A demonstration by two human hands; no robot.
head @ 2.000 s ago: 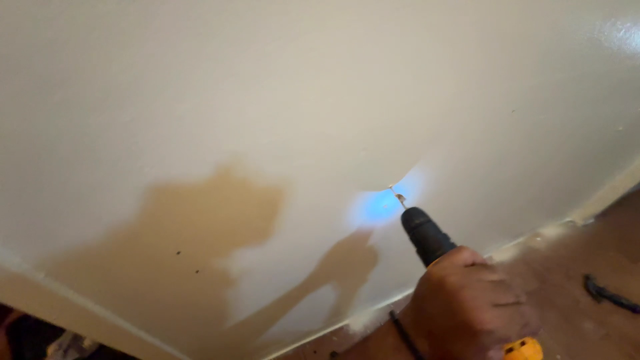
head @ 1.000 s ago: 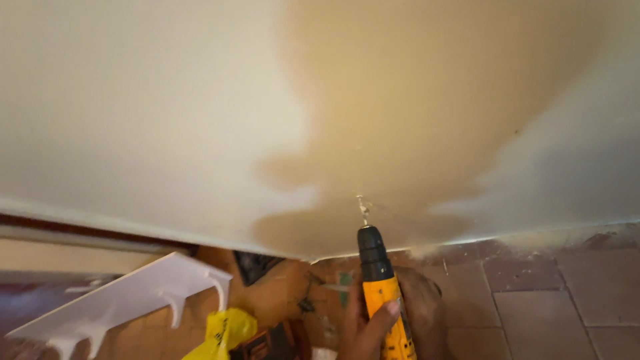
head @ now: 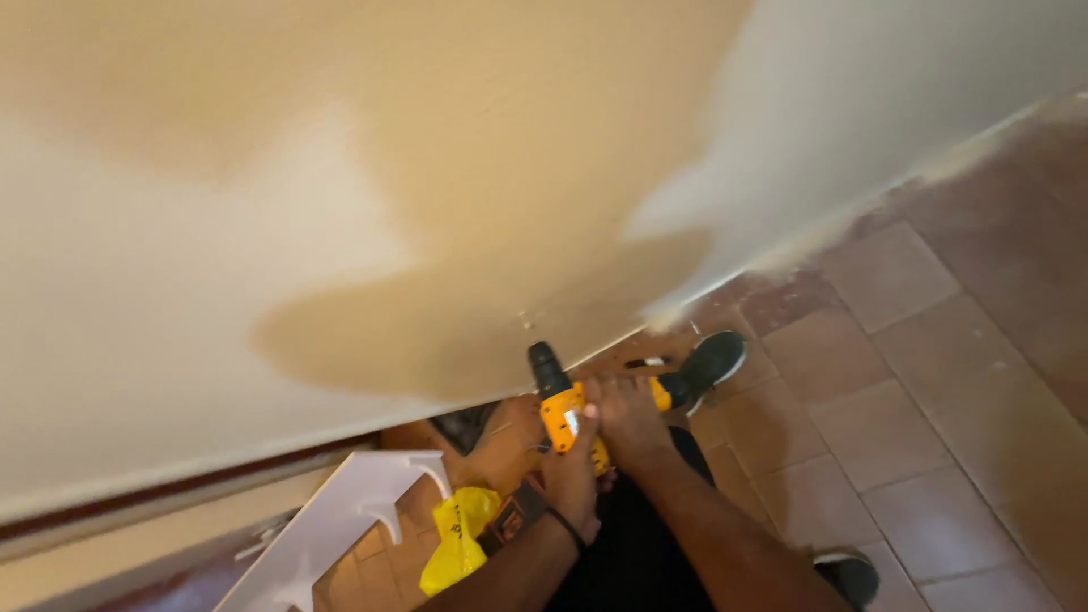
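Both of my hands are on a yellow and black power drill (head: 563,416), whose black chuck points up at the pale wall (head: 476,153). My left hand (head: 574,472) is wrapped around the rear of the drill's body, its thumb along the side. My right hand (head: 625,416) grips the drill on its right side, by the yellow part that runs out to the right. A small mark (head: 527,321) shows on the wall just beyond the chuck. Whether the bit touches the wall cannot be made out.
A white shelf-like piece with curved brackets (head: 340,518) lies at the lower left, beside a yellow plastic bag (head: 463,535) and a dark box (head: 514,514). A dark object (head: 466,425) rests by the wall's foot. My shoes (head: 714,361) stand on the tiled floor (head: 901,408).
Two seconds ago one hand was seen on the drill; a second ago and now, both are. The drill has tilted to the left since the last earlier frame. The view has shifted, showing more floor.
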